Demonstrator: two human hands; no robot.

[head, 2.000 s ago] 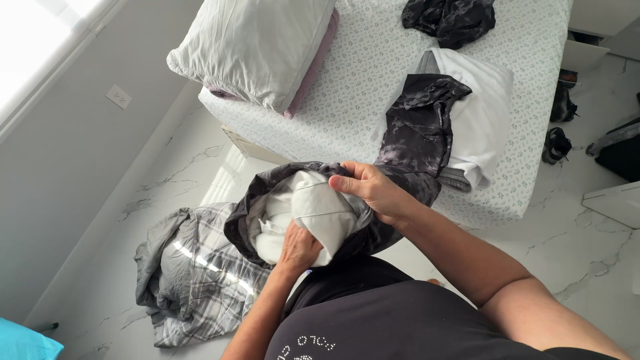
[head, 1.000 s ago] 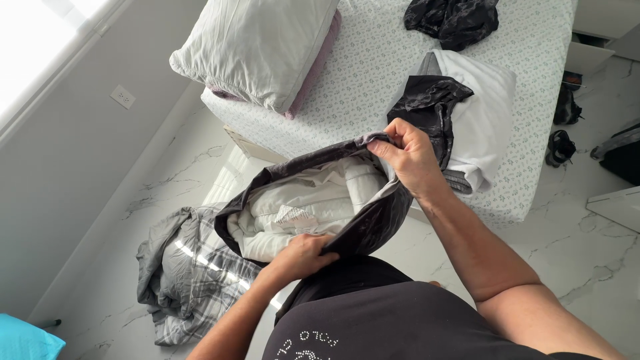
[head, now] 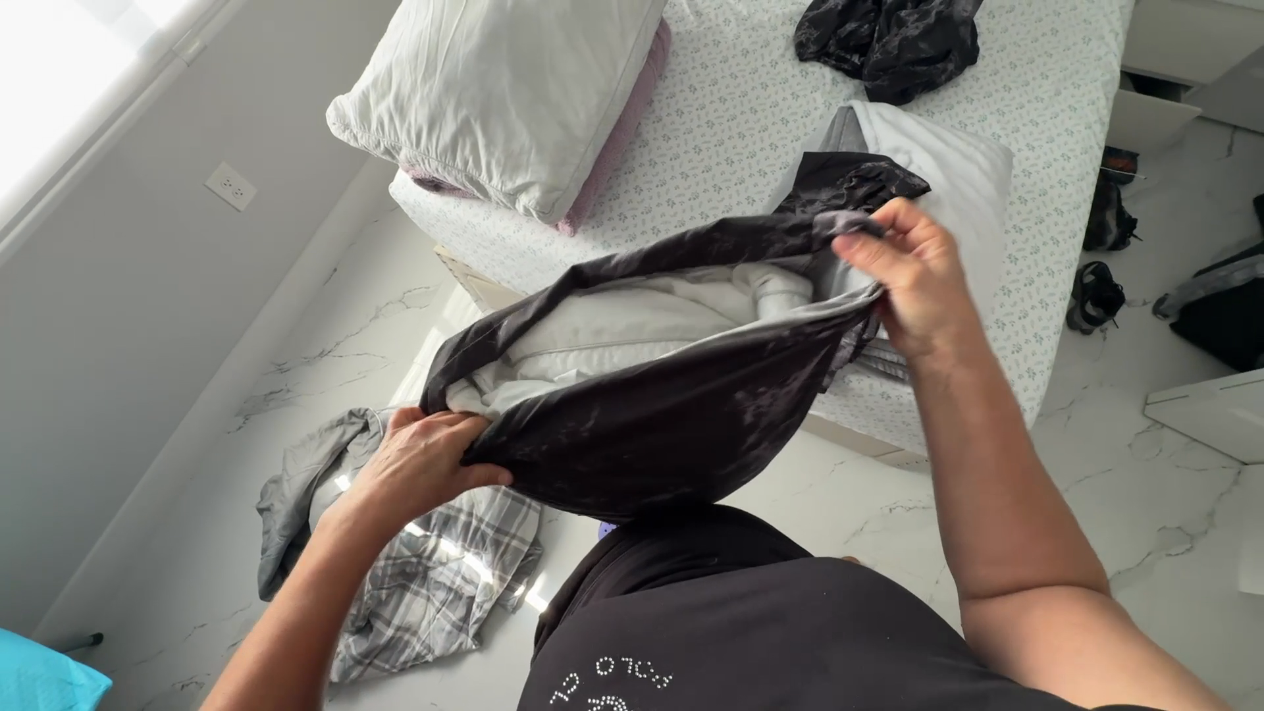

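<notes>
A dark marbled pillowcase (head: 671,434) is stretched wide between my two hands, with a white pillow (head: 612,331) partly inside it. My left hand (head: 425,459) grips the left end of its opening. The right end of the rim is pinched in my right hand (head: 913,267), above the edge of the bed. Behind that hand, more dark marbled fabric (head: 849,183) lies on a folded white blanket (head: 948,188). The far underside of the pillowcase is hidden.
A large white pillow (head: 504,99) rests on the bed (head: 731,118), over a pink cloth. Another dark bundle (head: 889,44) lies at the bed's far side. Grey plaid bedding (head: 425,583) is heaped on the marble floor at left. Shoes (head: 1094,296) stand right of the bed.
My left hand has come out from inside the pillowcase and moved left to its rim. My right hand has moved right. The opening is now stretched wider.
</notes>
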